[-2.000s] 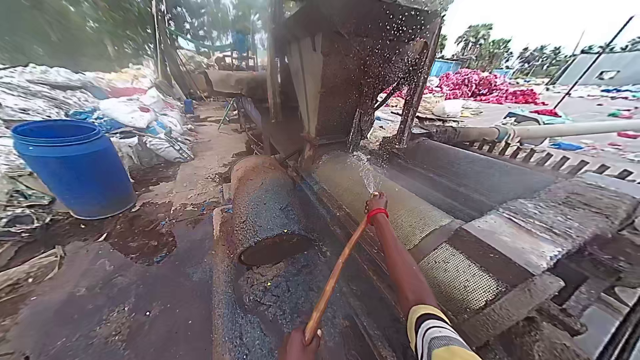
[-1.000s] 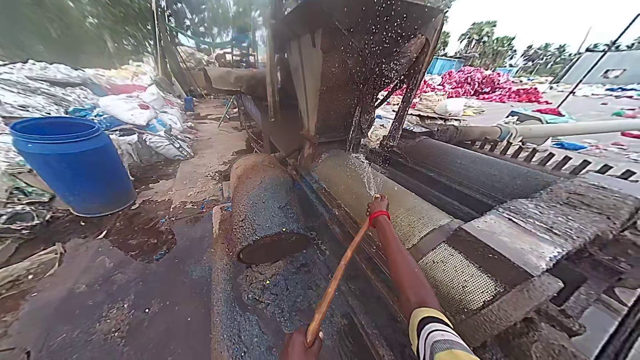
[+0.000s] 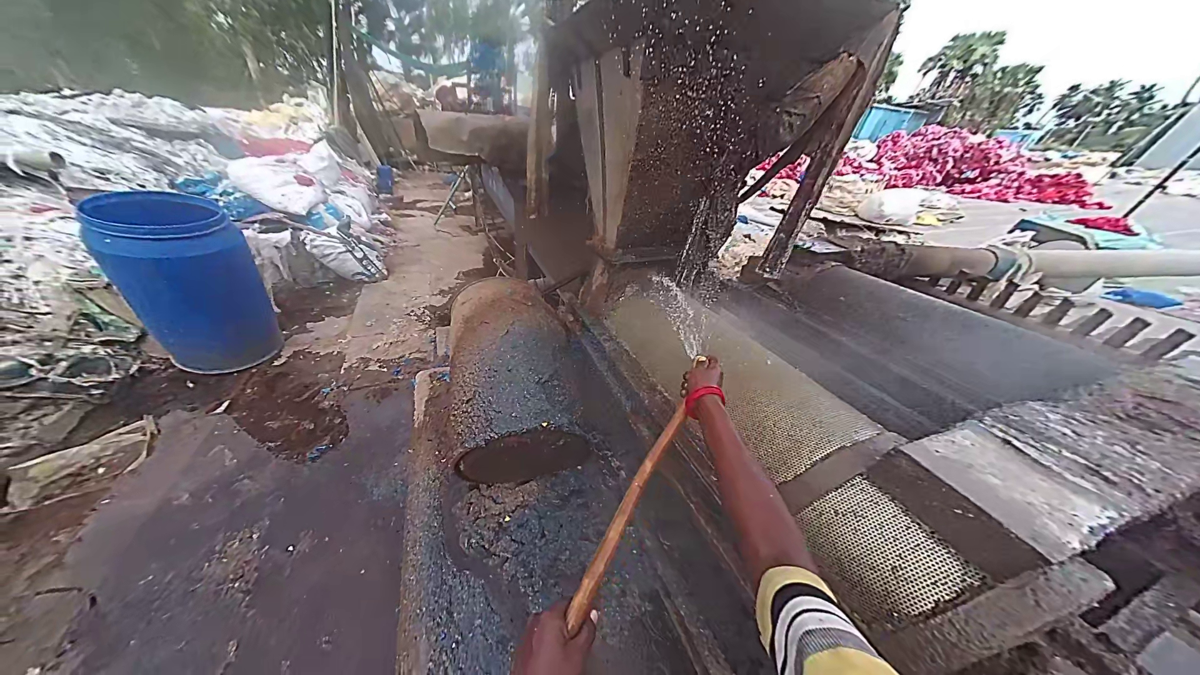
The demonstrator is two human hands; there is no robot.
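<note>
My right hand (image 3: pixel 703 377), with a red band at the wrist, grips the end of a brown hose (image 3: pixel 623 511). Water sprays from that end onto a perforated metal drum (image 3: pixel 750 384) just ahead. At the bottom edge my left hand (image 3: pixel 555 641) is closed around the same hose, lower down. Water and dark bits fall from a large, dirty metal hopper (image 3: pixel 656 141) above the drum's far end. Left of the drum lies a rusty cylinder (image 3: pixel 516 366), crusted with blue-grey flakes, its near end dark.
An upright blue plastic barrel (image 3: pixel 183 291) stands at the left, beside heaped sacks and plastic waste (image 3: pixel 281 183). A pale pipe (image 3: pixel 1106 263) runs along the right, with a pink heap (image 3: pixel 975 164) behind. Wet ground (image 3: pixel 234 553) and a rough concrete ledge (image 3: pixel 1041 469) flank the machinery.
</note>
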